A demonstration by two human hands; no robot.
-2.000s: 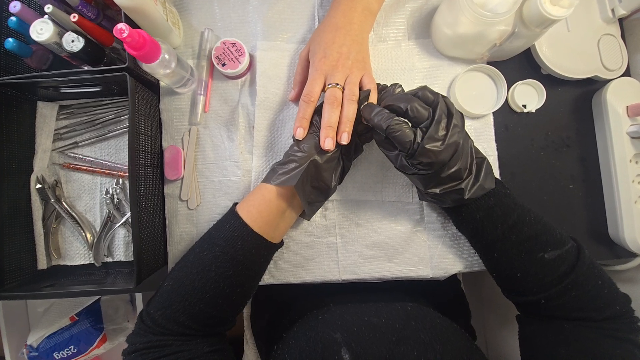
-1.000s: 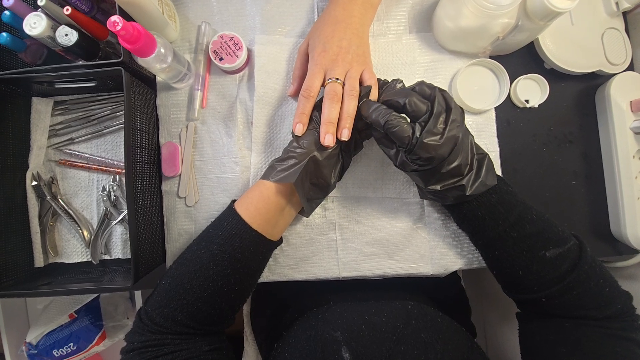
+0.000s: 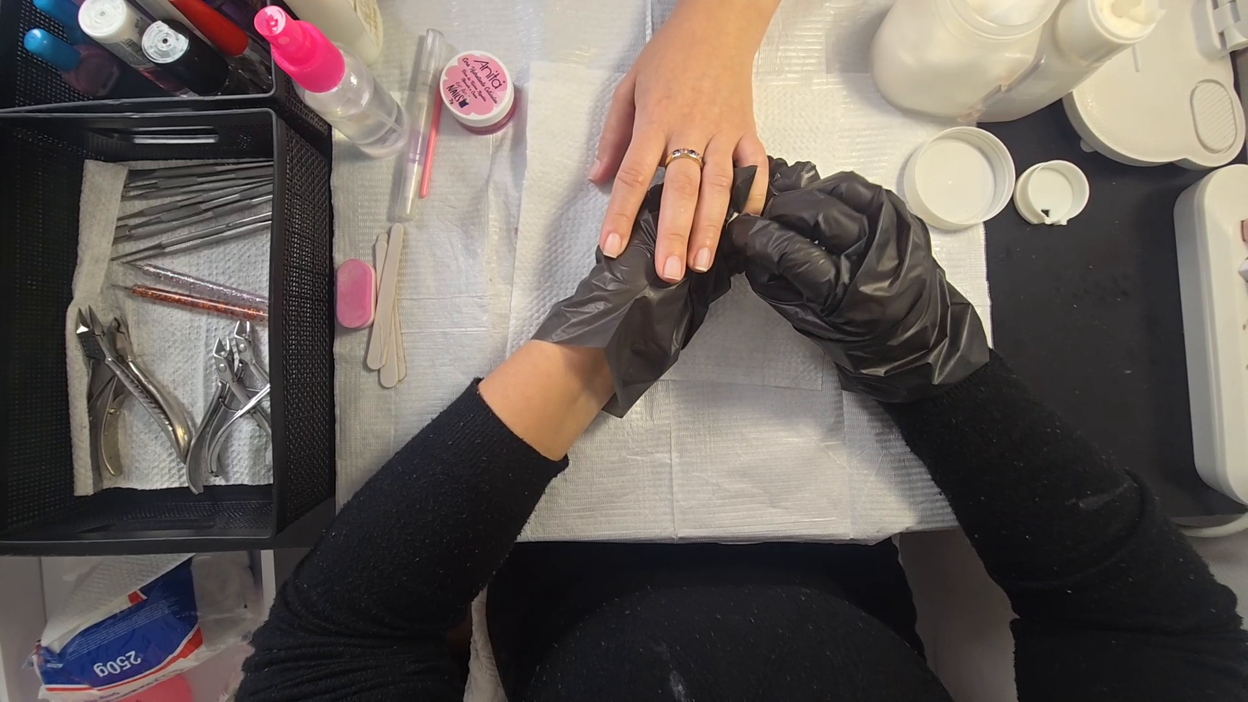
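Another person's hand (image 3: 687, 117), palm down with a ring on one finger, reaches in from the top over white paper towels (image 3: 751, 458). My left hand (image 3: 648, 283), in a loose black disposable glove, lies under that hand's fingers and holds them near the little finger. My right hand (image 3: 838, 273), gloved the same way, is curled with its fingertips pinched together right beside the little finger's tip. A tiny pale bit shows at the pinch; what it belongs to is hidden by the gloves. The little finger's nail is covered from view.
At left, a black basket (image 3: 304, 341) holds cuticle nippers (image 3: 136, 380) and metal tools. Near it are wooden sticks (image 3: 388, 312), a pink block (image 3: 355, 292), a pink-topped spray bottle (image 3: 331, 83) and a pink jar (image 3: 478, 93). White bottles (image 3: 951, 58) and round lids (image 3: 959, 177) stand at right.
My left gloved fingers have shifted slightly, and black glove film now shows between the person's ring finger and little finger. My right hand stays curled at the little finger.
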